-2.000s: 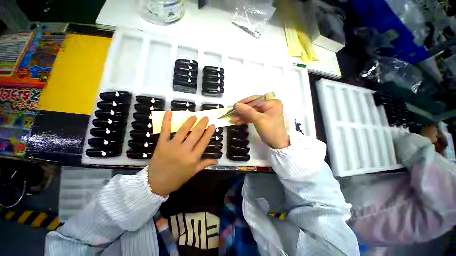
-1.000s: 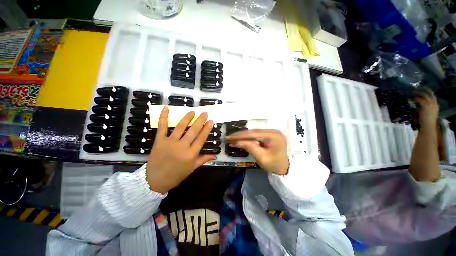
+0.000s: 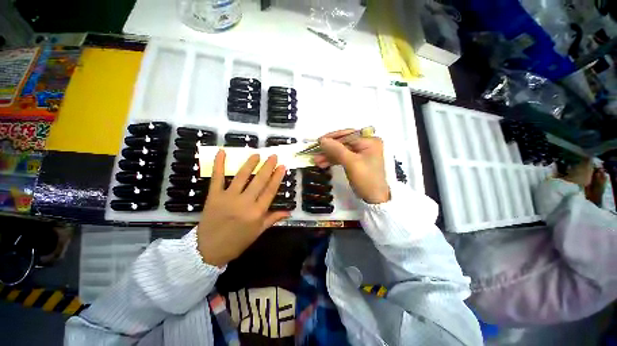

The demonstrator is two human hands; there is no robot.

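A pale yellow strip (image 3: 230, 169) lies across the columns of black plastic parts (image 3: 140, 167) in the white tray (image 3: 162, 81). My left hand (image 3: 233, 219) lies flat with spread fingertips on the strip's left half, pressing it on the parts. My right hand (image 3: 358, 162) holds tweezers (image 3: 319, 145) between thumb and fingers, with the tips at the strip's right part. Small black pieces (image 3: 400, 171) lie at the tray's right side. Two shorter stacks of black parts (image 3: 281, 106) stand in the tray's upper compartments.
A second white tray (image 3: 467, 169) stands to the right, beside another person's hand and sleeve (image 3: 575, 203). Behind are a clear tub (image 3: 211, 13), a plastic bag (image 3: 336, 19) and spare yellow strips (image 3: 399, 55). A yellow sheet (image 3: 98, 101) lies left.
My right hand has moved up from the lower black parts to the strip with the tweezers. My left hand stays on the strip. The other person's raised arm has come down.
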